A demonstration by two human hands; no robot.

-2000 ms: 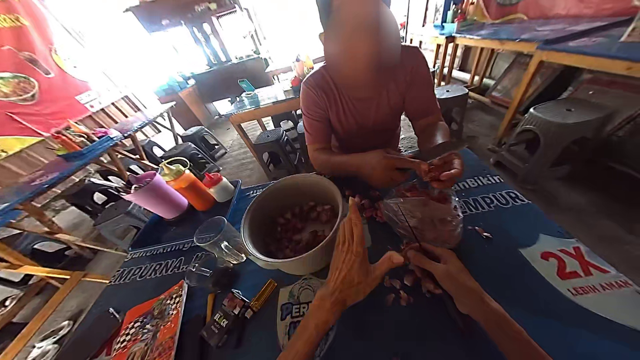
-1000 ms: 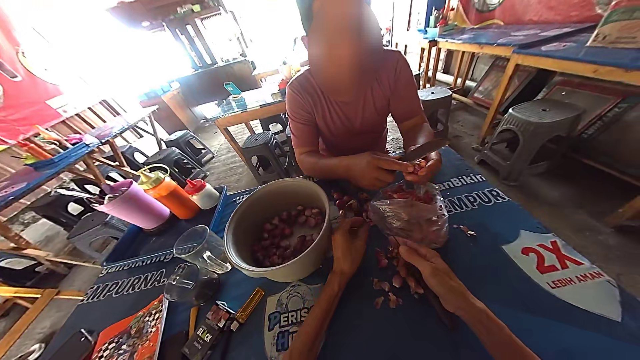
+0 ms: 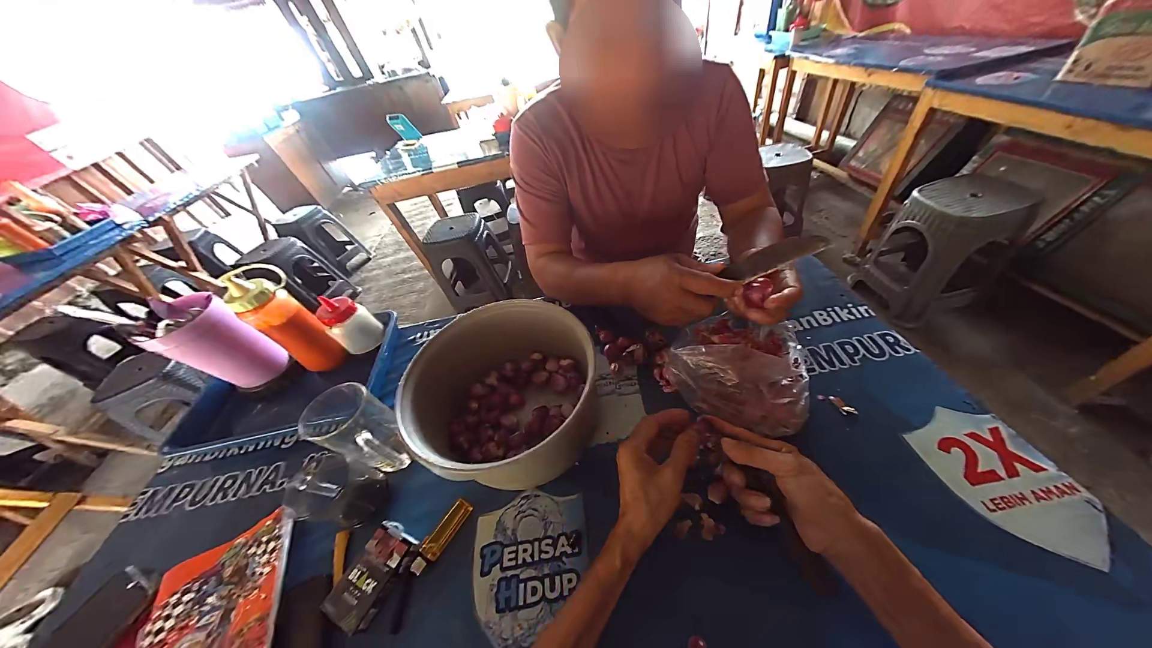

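Observation:
My left hand (image 3: 657, 472) is at the front of the plastic bag, its thumb and fingers brought together near a small dark red piece, likely a shallot. My right hand (image 3: 783, 481) meets it there, and a dark knife, partly hidden, seems to lie under its palm. Shallot peels (image 3: 700, 522) lie on the table between the wrists. Just beyond my hands sits a clear plastic bag (image 3: 742, 387) of reddish skins. Left of them stands a metal pot (image 3: 499, 396) holding many shallots (image 3: 513, 405). More shallots (image 3: 630, 346) lie between pot and bag.
Opposite, a person (image 3: 630, 180) holds a knife (image 3: 776, 257) and a shallot (image 3: 758, 291). Glass mugs (image 3: 355, 427) stand left of the pot, near a blue tray (image 3: 297, 409) with sauce bottles (image 3: 288, 328) and a pink cup (image 3: 216, 346). A magazine (image 3: 220, 585) and cigarette pack (image 3: 369, 576) lie nearer.
My left hand, beside the pot's rim with fingers extended two seconds ago, has come over to my right hand, with its fingers now bent together.

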